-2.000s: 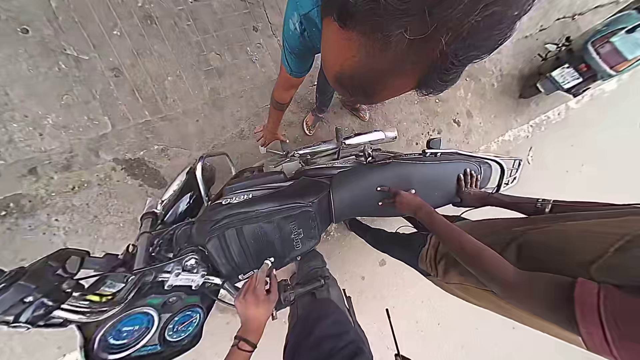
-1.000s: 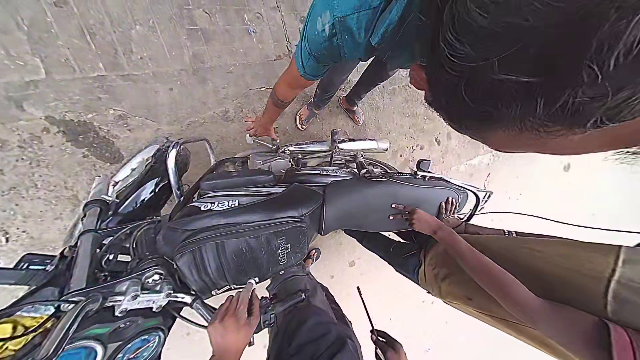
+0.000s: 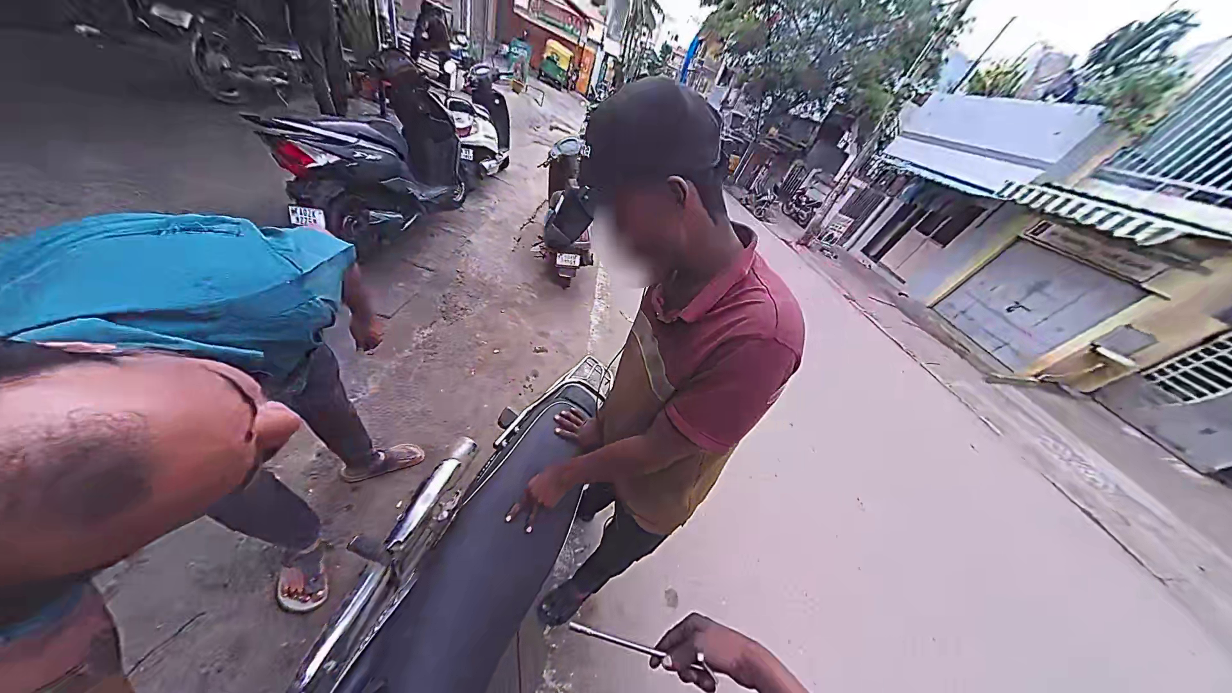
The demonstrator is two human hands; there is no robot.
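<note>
My right hand (image 3: 710, 654) is at the bottom of the view, its fingers closed round one end of a thin metal rod-like tool (image 3: 616, 639). The tool points left, towards the dark motorcycle seat (image 3: 472, 539), and what kind it is cannot be told. My left hand is out of view. A person in a red and tan shirt (image 3: 736, 356) stands beside the motorcycle with both hands (image 3: 545, 493) resting on its seat. The chrome exhaust (image 3: 433, 491) shows along the seat's left side. The handlebar and tank are not in view.
A person in a teal shirt (image 3: 173, 289) bends close at the left, an arm (image 3: 125, 462) filling the near left edge. Parked scooters (image 3: 371, 164) stand behind, with another two-wheeler (image 3: 566, 221) further along the road edge. A shuttered building (image 3: 1039, 298) is at the right.
The view has swung up from the motorcycle to the street. My left hand, earlier by the handlebar, has left the view. The teal-shirted person's hand has come away from the motorcycle's side.
</note>
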